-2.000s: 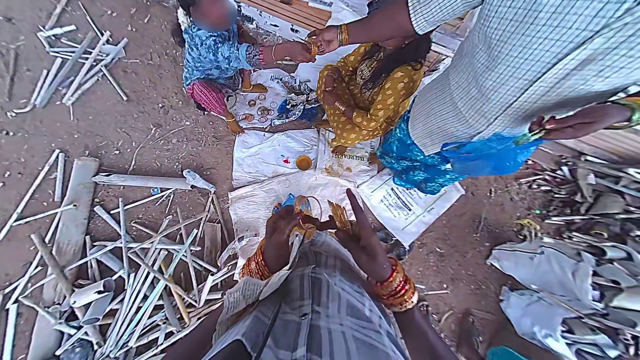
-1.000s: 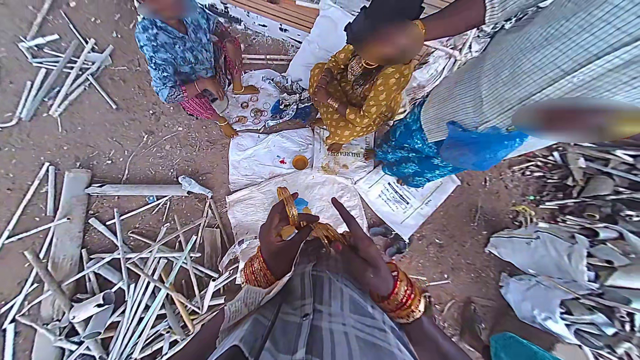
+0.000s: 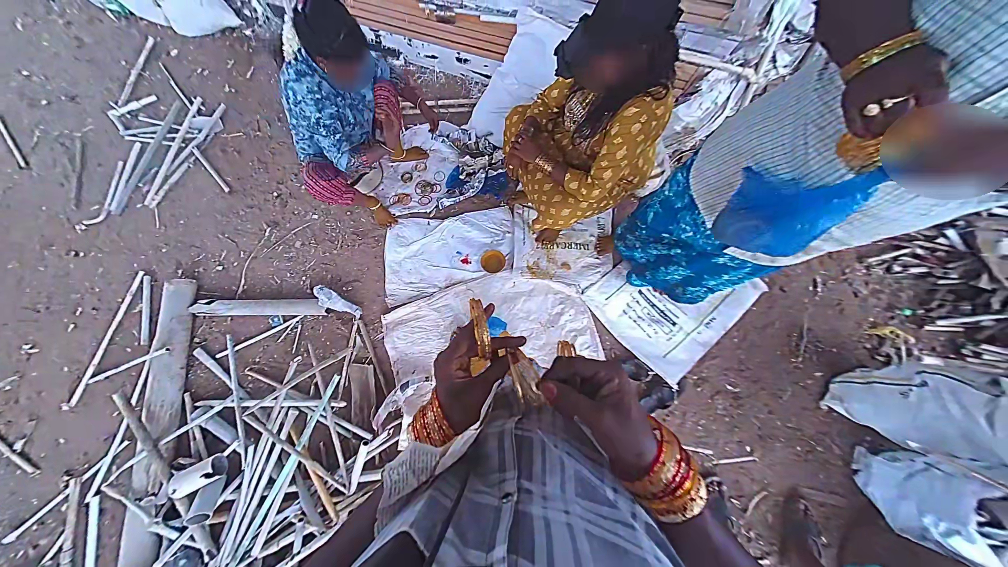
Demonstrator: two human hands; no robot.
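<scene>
My left hand holds a bunch of gold bangles upright by its thumb and fingers. Between both hands lies a second group of thin gold bangles, its right end at the fingertips of my right hand. My right hand is closed on part of these bangles, and a bit of gold shows above its fingers. Both my wrists wear red and gold bangles. Behind the hands, white sacks are spread on the ground, with a small orange bowl on them and a blue scrap near my left fingers.
Two people sit beyond the sacks, one in blue, one in yellow, near a cloth with loose bangles. Another person stands at the right in a striped garment. Pipe pieces litter the left ground; grey-white sheets lie right.
My right hand has closed from extended fingers onto the bangles, which are now stretched between my hands. The seated person in blue has leaned and reached toward the loose bangles.
</scene>
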